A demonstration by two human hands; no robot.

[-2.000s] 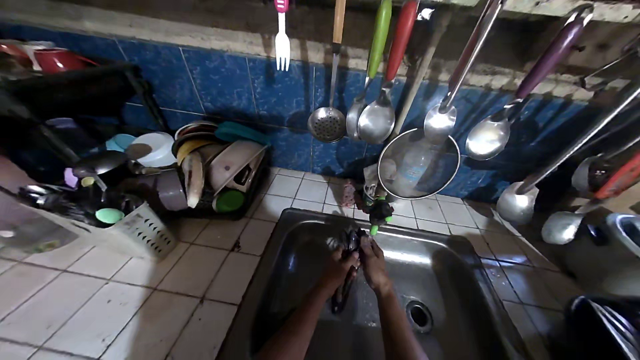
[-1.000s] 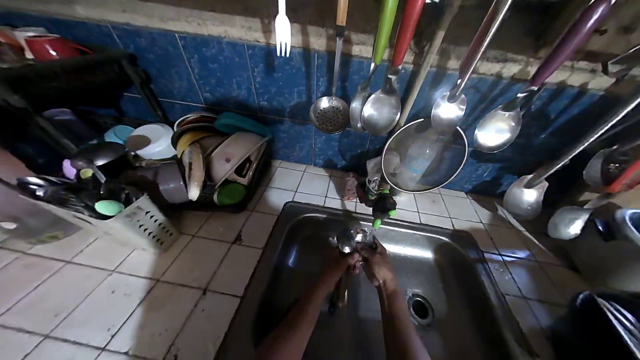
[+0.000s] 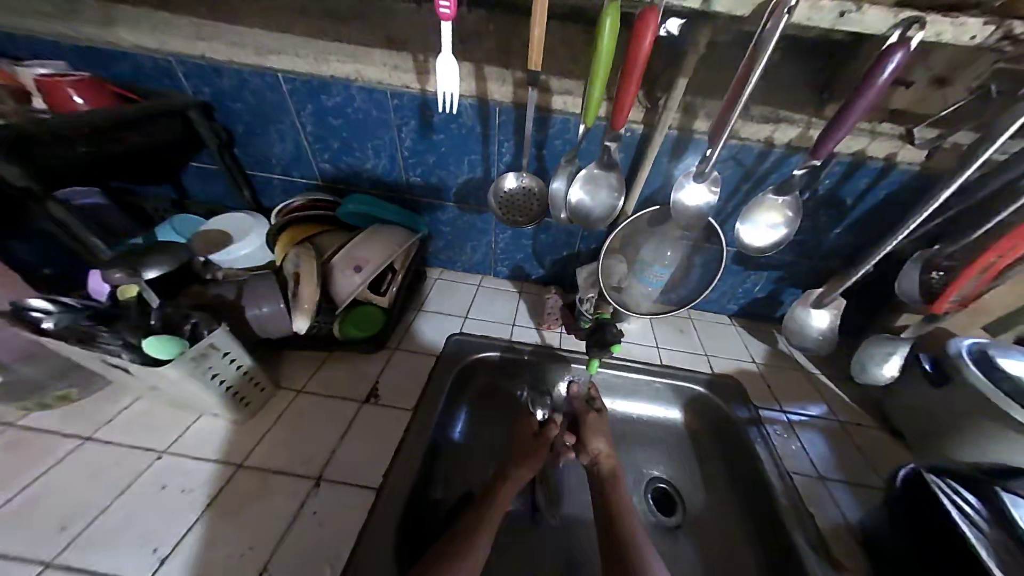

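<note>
Over the stainless steel sink [image 3: 704, 432], my left hand [image 3: 534, 444] and my right hand [image 3: 590, 428] are close together below the faucet outlet with a green tip [image 3: 593, 366]. Both hands hold metal spoons [image 3: 541, 402], whose shiny bowls point up toward the back of the sink. The spoon handles are partly hidden by the fingers and blurred. Water seems to run over the utensils and fingers. The round drain [image 3: 664, 501] lies to the right of my right forearm.
A dish rack [image 3: 376, 340] with bowls and plates and a white utensil basket [image 3: 232, 376] stand on the tiled counter at left. Ladles, spoons and a wire-rimmed strainer [image 3: 662, 262] hang along the blue tiled wall. A metal pot [image 3: 944, 416] stands at right.
The spoon bowls, held together close under the faucet a second ago, are now lower and slightly apart. The hands remain close together over the sink.
</note>
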